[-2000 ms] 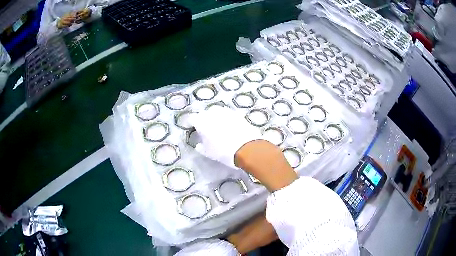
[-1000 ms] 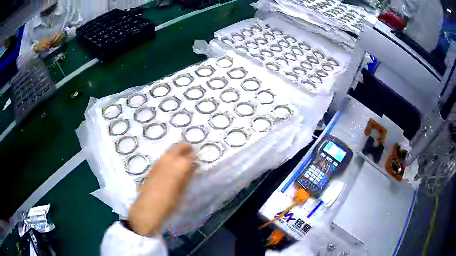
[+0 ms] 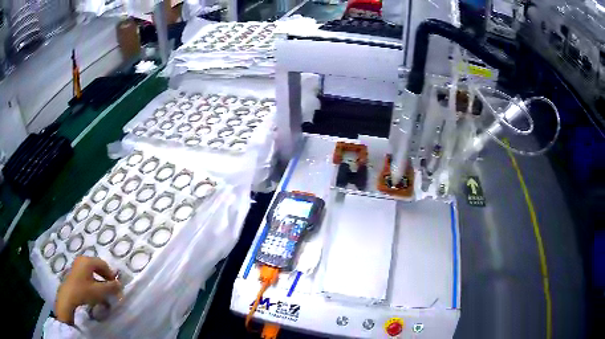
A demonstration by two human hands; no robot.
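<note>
A white foam parts tray [image 3: 149, 192] lies at the left on white film, with rows of thin silver-grey metal rings [image 3: 125, 213] on it. My left hand [image 3: 89, 288], bare, is over the tray's near edge at the lower left. Its fingers are curled together beside the nearest rings. A small glint shows at the fingertips, but I cannot tell if a ring is held. My right hand is not in the picture.
A white machine has a bed [image 3: 424, 258], orange-brown fixtures [image 3: 350, 153], a silver head [image 3: 403, 129], a cover plate [image 3: 358, 248], a teach pendant [image 3: 289, 230] and a red emergency stop [image 3: 393, 326]. More ring trays [image 3: 205, 119] lie behind. An aisle runs at the right.
The view has swung right, bringing the whole machine in. The gloved right hand, over the tray two seconds before, is out of the picture. My left hand remains at the tray's near side.
</note>
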